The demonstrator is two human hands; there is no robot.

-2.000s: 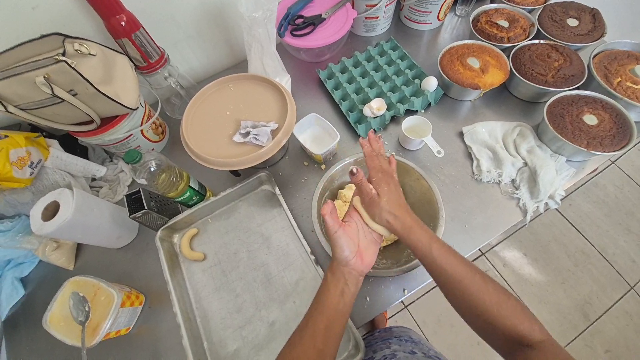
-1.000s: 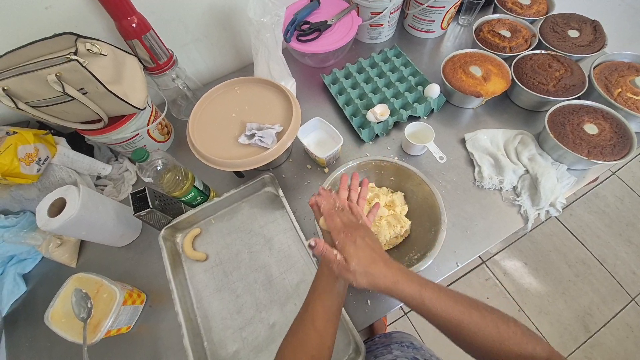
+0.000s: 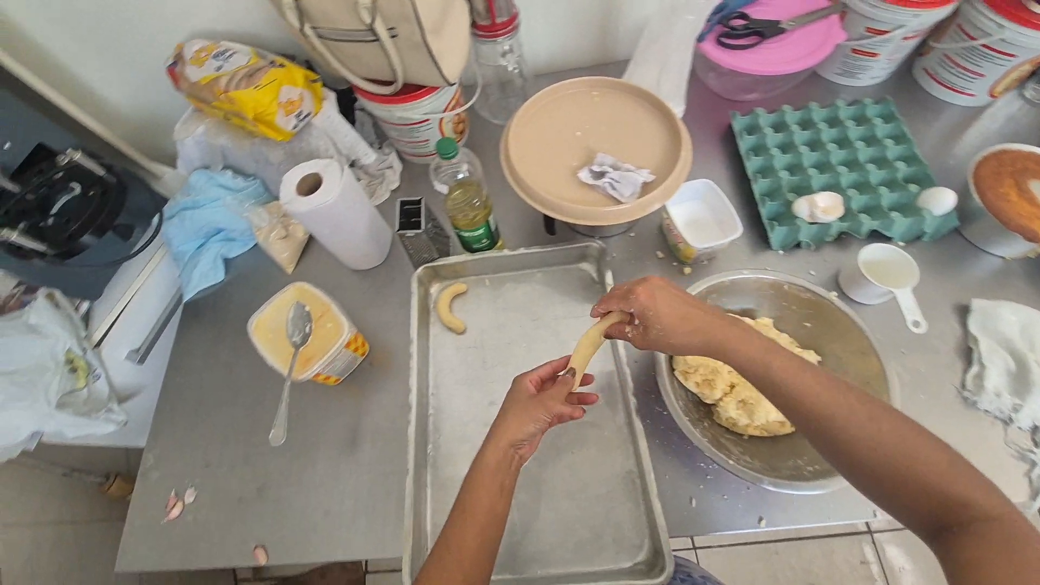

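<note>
A slightly curved roll of pale dough (image 3: 593, 351) is held between my two hands over the right part of a metal baking tray (image 3: 532, 520). My left hand (image 3: 540, 402) pinches its lower end, while my right hand (image 3: 650, 313) grips the upper end near the tray's right rim. In the tray's upper left corner lies a small crescent of dough (image 3: 449, 308). A metal bowl (image 3: 853, 357) with a mass of yellowish dough (image 3: 743, 390) stands right of the tray, partly hidden by my right forearm.
Left of the tray are a plastic tub (image 3: 268, 325) with a spoon, a paper towel roll (image 3: 349, 219), a box grater (image 3: 422, 231) and an oil bottle (image 3: 469, 203). Behind stand a beige round lid (image 3: 552, 122), a square tub (image 3: 703, 215), a green egg tray (image 3: 837, 162) and a measuring cup (image 3: 881, 272).
My hands were pressed together over the bowl; now they are apart over the tray, holding the dough roll by its ends. The view has shifted to the left.
</note>
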